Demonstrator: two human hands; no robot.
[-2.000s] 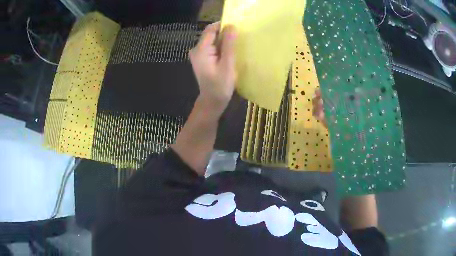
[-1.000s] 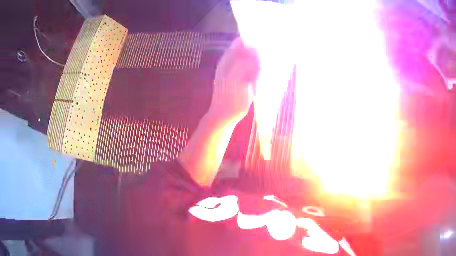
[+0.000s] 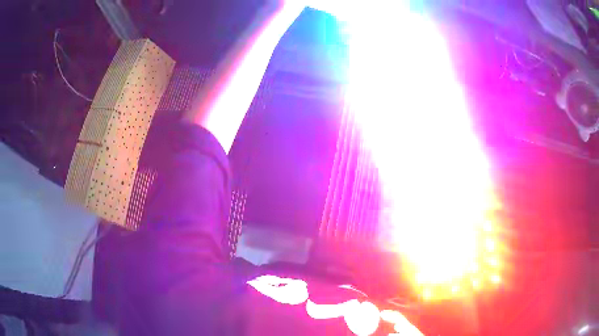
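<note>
An LED board panel (image 3: 427, 164) glows so brightly at centre right that its face is washed out white, with pink, red and yellow light around it and blue at the top left. Its lower end shows separate orange-yellow light dots. My left forearm stretches up to the top centre, overexposed; my left hand is lost in the glare at the top edge and its grip cannot be made out. My right hand is not visible. The yellow sheet is not distinguishable in the glare.
Standing yellow boards (image 3: 125, 138) with dotted faces are at the left. Board edges stand in a row (image 3: 348, 190) just left of the glowing panel. A thin cable loops at the upper left, a round white-rimmed part (image 3: 582, 105) sits at the right, and a pale surface (image 3: 33, 230) lies lower left.
The panel went from unlit green to glowing, and its lit area now leans and has shifted left at the top. My left arm has moved up and forward, its sleeve now covering part of the racks.
</note>
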